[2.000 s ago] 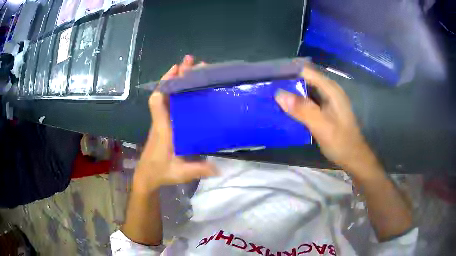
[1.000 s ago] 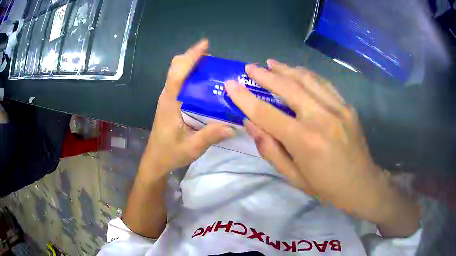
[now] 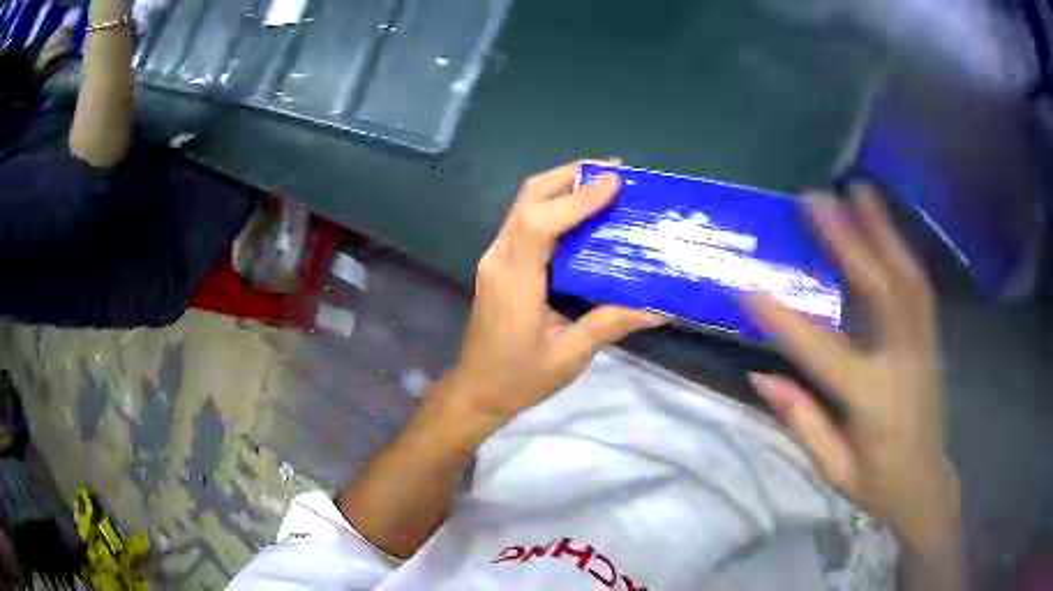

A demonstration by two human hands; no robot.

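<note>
A retail carton with a glossy blue top face is held in front of me, tilted, its right end lower. Bright glare covers part of the face. My left hand grips its left end, fingers over the top corner and thumb along the near edge. My right hand is blurred at the right end, fingers spread, some fingertips over the carton's near right corner. Whether it grips the carton is unclear. No open flap shows.
A clear compartment tray lies on the dark green table at upper left. A blurred blue carton is at upper right. Another person's arm and dark clothing are at left, beside a red stool. Something yellow is on the floor.
The carton, seen open-flapped at first, now shows a flat blue face and sits further right. My right hand has shifted to its right end. The view has turned, showing another person's arm.
</note>
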